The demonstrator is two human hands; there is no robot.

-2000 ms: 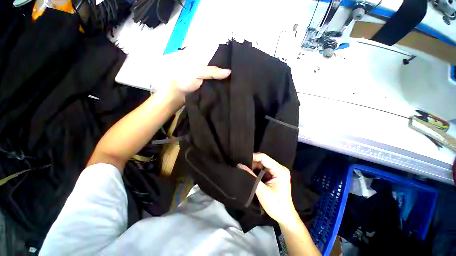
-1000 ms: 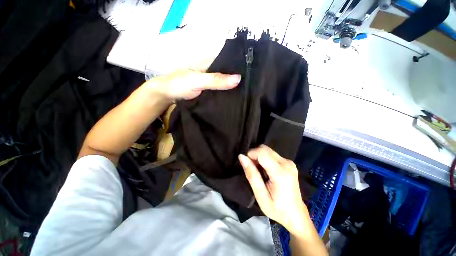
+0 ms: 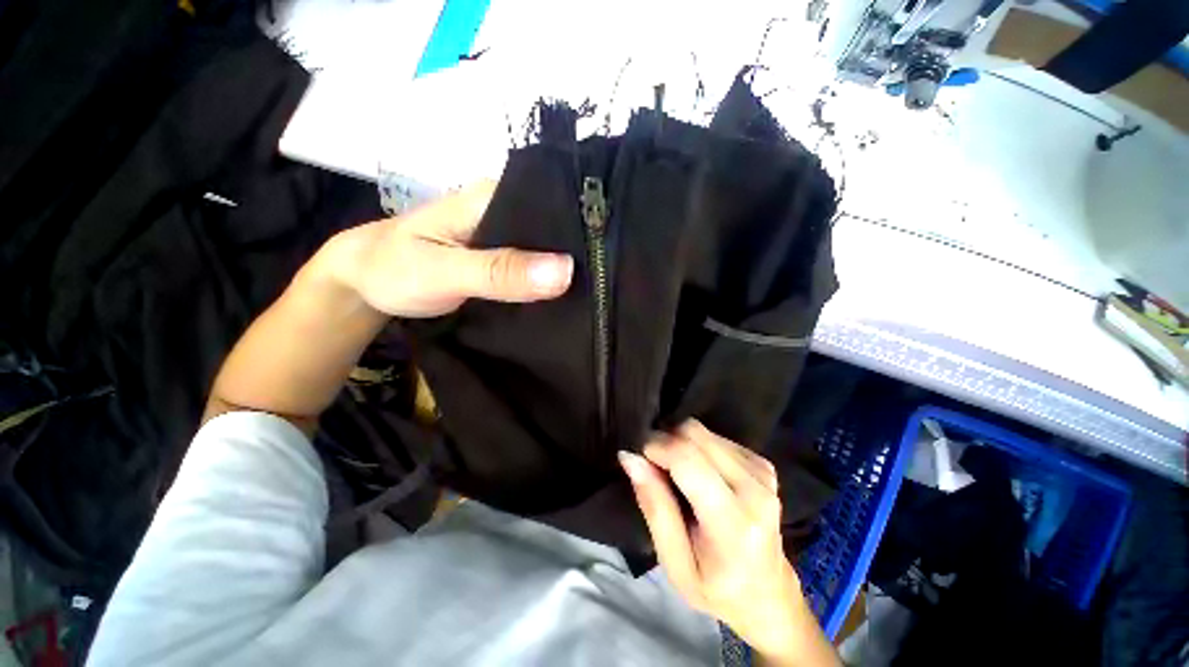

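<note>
A dark brown-black garment panel [image 3: 750, 248] with frayed top edges hangs over the table's front edge towards my lap. A zipper [image 3: 601, 306] runs down it with its teeth showing and its slider [image 3: 595, 205] near the top. My left hand [image 3: 437, 263] holds the panel's left side, thumb on top beside the zipper, fingers hidden beneath. My right hand [image 3: 704, 502] pinches the cloth at the zipper's lower end. A thin grey line [image 3: 759, 335] crosses the panel on the right.
The white sewing table [image 3: 939, 267] has a scale along its front edge. The machine's presser foot area [image 3: 923, 72] is at top right. Blue tape [image 3: 454, 35] is at top left. Snips [image 3: 1147, 313] lie right. A blue basket [image 3: 900, 502] holds dark pieces below. Dark cloth [image 3: 144, 248] fills the left.
The cloth over the zipper has opened out, so the slider and teeth now show clearly. My left hand has moved left and down with the panel; my right hand has moved slightly down.
</note>
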